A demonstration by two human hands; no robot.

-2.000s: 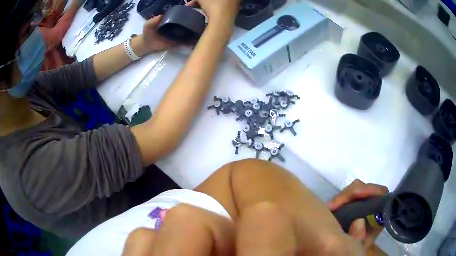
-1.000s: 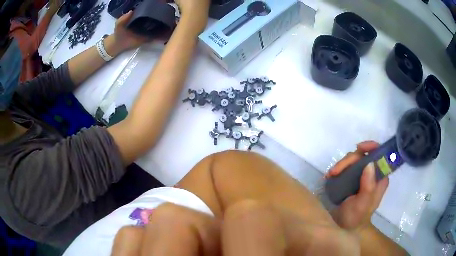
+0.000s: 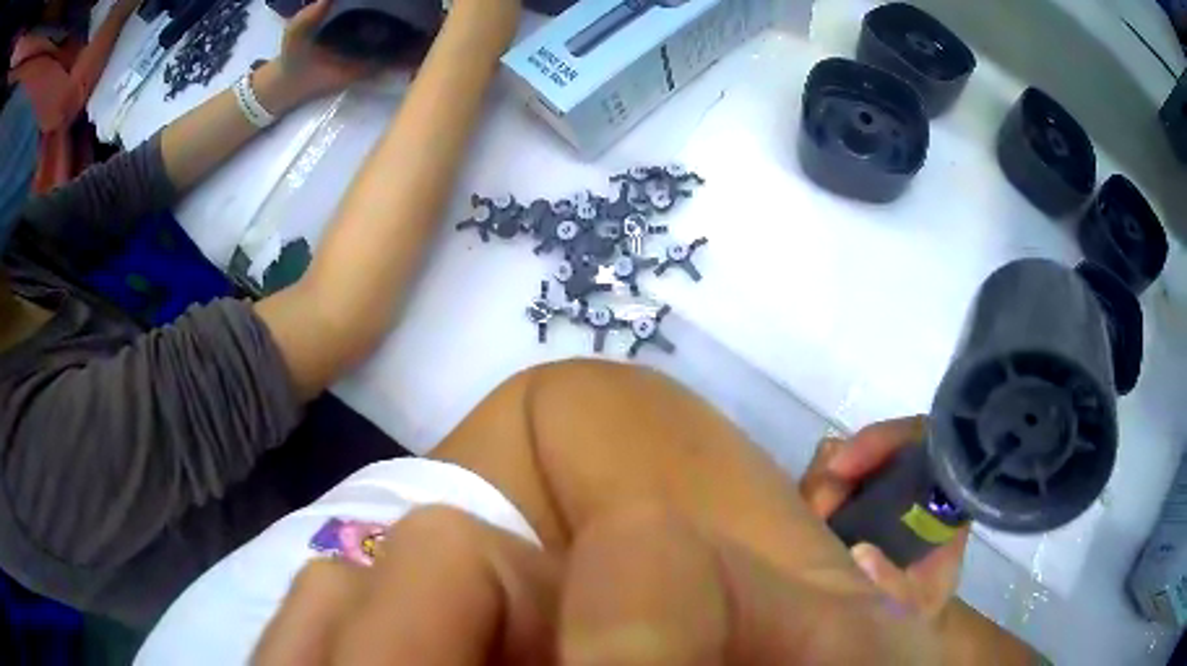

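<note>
My right hand (image 3: 898, 533) is closed around the dark handle of a handheld fan body (image 3: 1022, 429) at the lower right. The round, spoked end of its grey head faces me. A yellow-green label (image 3: 933, 523) shows below the head, with a small blue-violet lit spot beside it. My bent left arm crosses the bottom centre from a white sleeve. Blurred fingers, apparently my left hand (image 3: 495, 599), are very close to the lens. Their hold cannot be told.
A pile of three-armed brackets (image 3: 586, 241) lies mid-bench. Several cup-shaped housings (image 3: 863, 130) stand at the right and far side. A light blue MINI FAN box (image 3: 612, 78) lies at the back. At left, a person in grey sleeves (image 3: 156, 403) holds a dark housing (image 3: 378, 29).
The fan head has turned in my right hand, from its open side one second ago to its spoked end now. The whole view has shifted slightly. The bracket pile looks unchanged.
</note>
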